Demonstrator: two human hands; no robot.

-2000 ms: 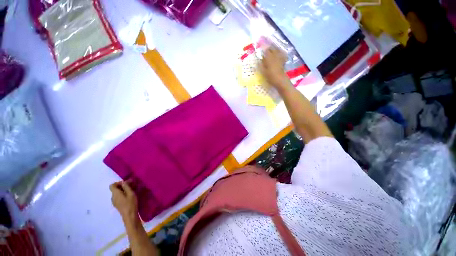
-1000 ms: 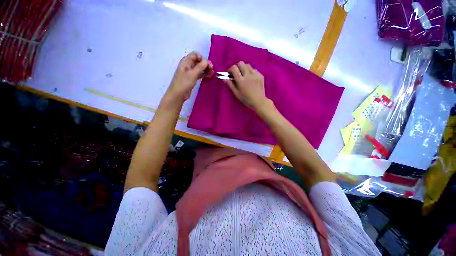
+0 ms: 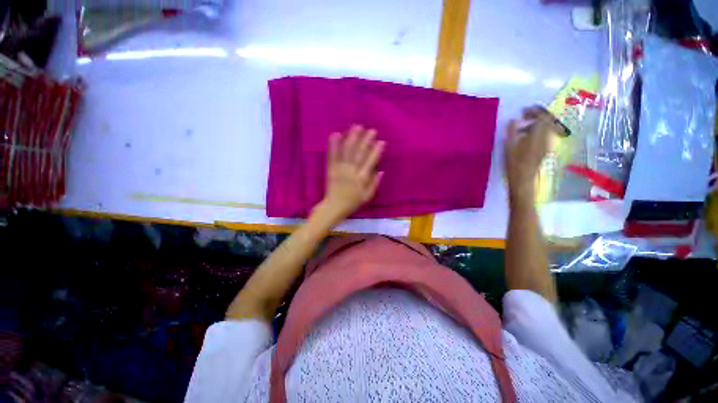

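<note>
A folded magenta garment [image 3: 433, 149] lies flat on the white table, unbagged, across the orange tape. My left hand [image 3: 354, 169] rests on the garment with its fingers spread. My right hand [image 3: 529, 149] is just right of the garment, beside the yellow sheet [image 3: 581, 90], and is somewhat blurred. A small dark-tipped tool [image 3: 560, 126], likely a cutter, shows at its fingers, and the hand appears closed on it.
A bundle of red-edged bags [image 3: 35, 146] lies at the left. Pale mailers [image 3: 673, 126] with a black edge and clear plastic [image 3: 619, 94] lie at the right. Part of a bagged item [image 3: 134, 20] shows at the top left. Orange tape [image 3: 157, 219] runs along the near edge.
My right hand has moved from the garment's left part to the yellow sheet with the small tool. My left hand has opened and now lies on the garment. The view has turned.
</note>
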